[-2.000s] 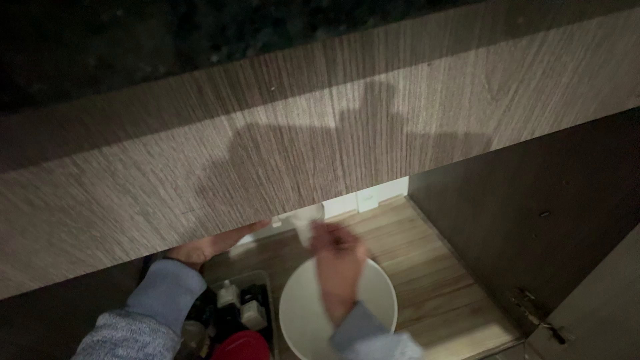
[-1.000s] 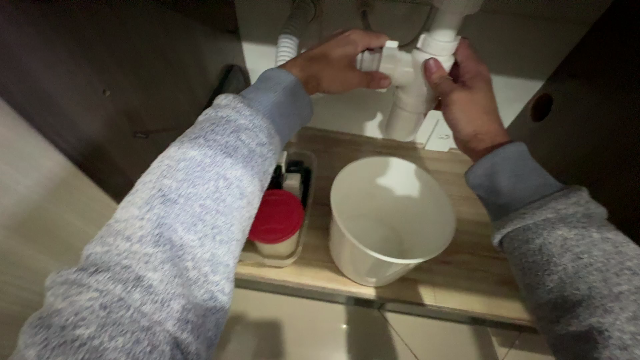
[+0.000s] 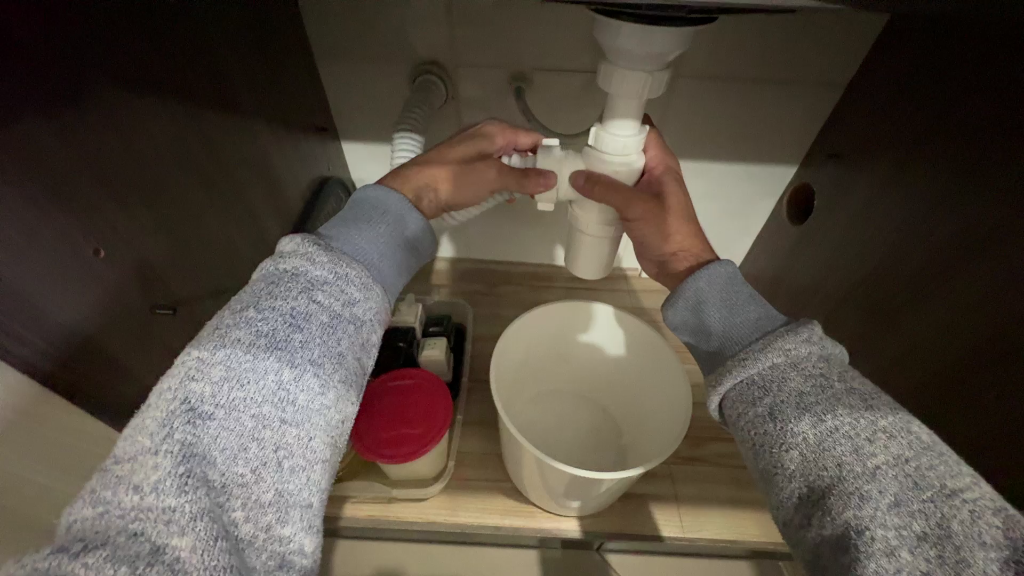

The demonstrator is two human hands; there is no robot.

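Note:
Under a sink drain, my right hand grips the white plastic bottle trap, its thumb across the front of the body and its fingers behind. My left hand closes around the slip nut on the trap's side outlet, thumb in front. A corrugated drain hose runs from the wall, down behind my left hand, toward that nut. Below the trap, a white plastic bucket stands upright on the wooden cabinet floor; no contents show inside it.
Left of the bucket, a clear plastic bin holds a red-lidded tub and several black and white bottles or plugs. Dark cabinet side panels flank the space. A thin grey hose curves along the back wall.
The view has moved in under the counter since two seconds ago. Both hands stay on the trap as they were one second ago, with only small shifts of the fingers.

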